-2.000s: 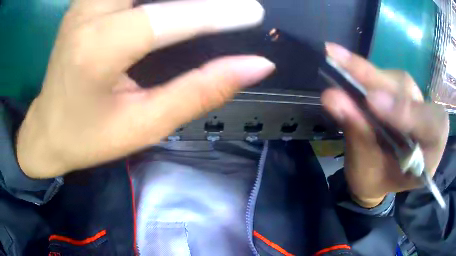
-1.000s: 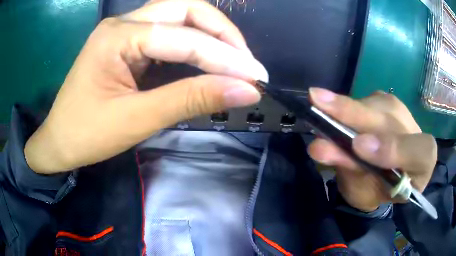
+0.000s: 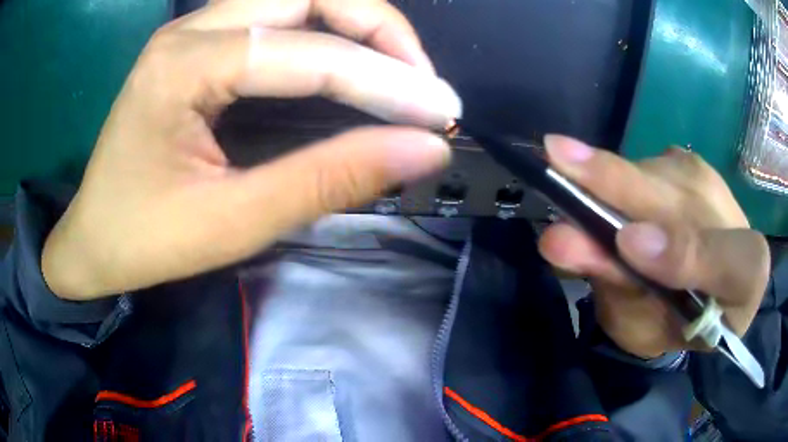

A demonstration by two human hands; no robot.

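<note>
My left hand point(image 3: 251, 147), with a white finger cot on the index finger, pinches a tiny copper coil point(image 3: 451, 129) between thumb and index fingertip. My right hand point(image 3: 661, 242) holds dark tweezers point(image 3: 587, 210) with a whitish band near the silver rear end. The tweezer tips point left and reach close to the coil; whether they touch it I cannot tell. Below the fingertips lies the dark fixture bar point(image 3: 479, 188) with a row of seats; my left hand hides its left part.
The black work tray point(image 3: 553, 69) lies behind the bar, with small specks at its right side. The green bench surface point(image 3: 687, 82) shows on both sides. Clear trays with copper-coloured rows point(image 3: 771, 112) stand at the right edge. My dark jacket is close below the bar.
Two seconds ago my left fingers were apart and a copper coil showed between them and the tweezers. Now thumb and index finger are closed on the coil. The tweezers have moved left and down.
</note>
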